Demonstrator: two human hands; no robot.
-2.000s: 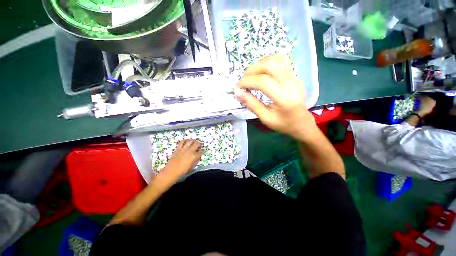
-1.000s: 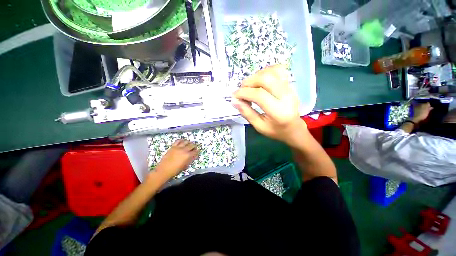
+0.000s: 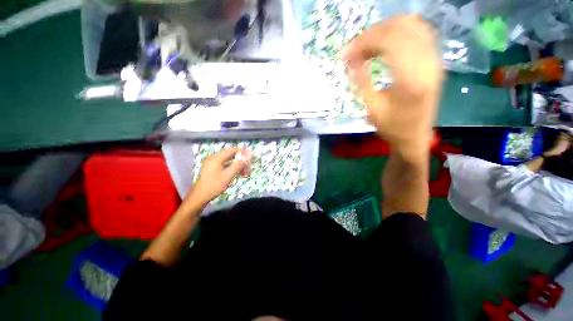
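My left hand is over the near tub, its thumb and fingertips drawn together among the small white-and-green parts. Whether it pinches a part is too blurred to tell. My right hand is raised and blurred over the far tub, which holds more white-and-green pieces. Its fingers are curved, and I cannot tell whether it holds anything. The silver machine lies along the bench edge, overexposed, with the air cylinder at its left.
The green bench carries a side box with a dark object at the left and an orange bottle at the right. A red stool is at the lower left. Another person's sleeve is at the right.
The view has shifted, so the bench sits higher and the bowl is mostly out of frame. My right hand has moved right, away from the machine, over the far tub. My left fingers have drawn together.
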